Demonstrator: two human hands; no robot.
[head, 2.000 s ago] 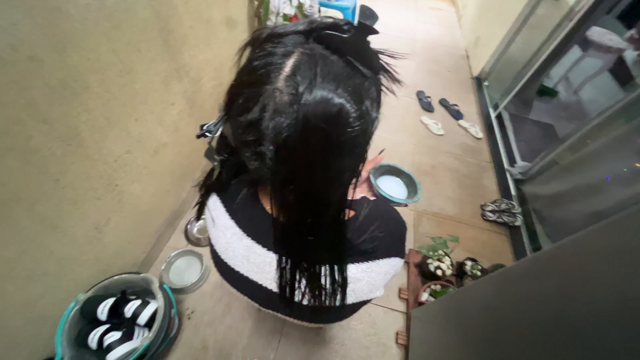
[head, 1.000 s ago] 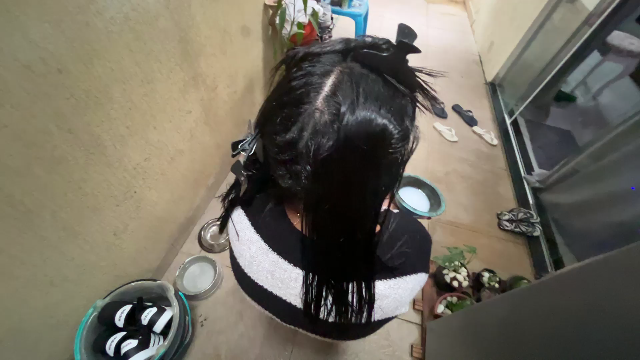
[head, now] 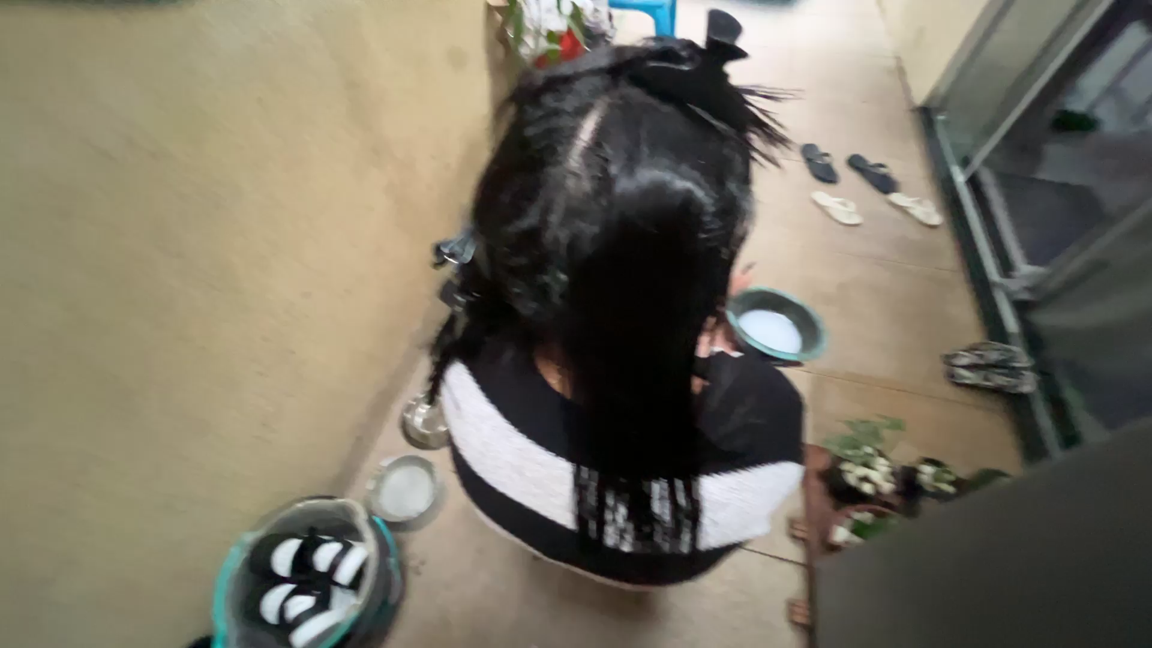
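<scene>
Neither my left hand nor my right hand is in view. In front of me is a seated or crouching person seen from behind and above, in a black and white sweater (head: 504,450). Their long black hair (head: 639,297) hangs straight down the back, with a pale parting at the crown. A black hair clip (head: 723,36) holds hair on top, and another clip (head: 454,250) sits at the left side. Part of the person's hand (head: 711,337) shows beside a teal bowl (head: 814,333) with whitish contents.
A wall (head: 225,225) runs along the left. At lower left stand a bucket (head: 220,585) with black and white items and a round dish (head: 405,490). Flip-flops (head: 837,208) lie at upper right. Potted plants (head: 866,472) stand beside a grey panel (head: 999,558) at lower right.
The person's hand at the bowl showed more plainly two seconds ago and is now mostly hidden behind the hair and shoulder.
</scene>
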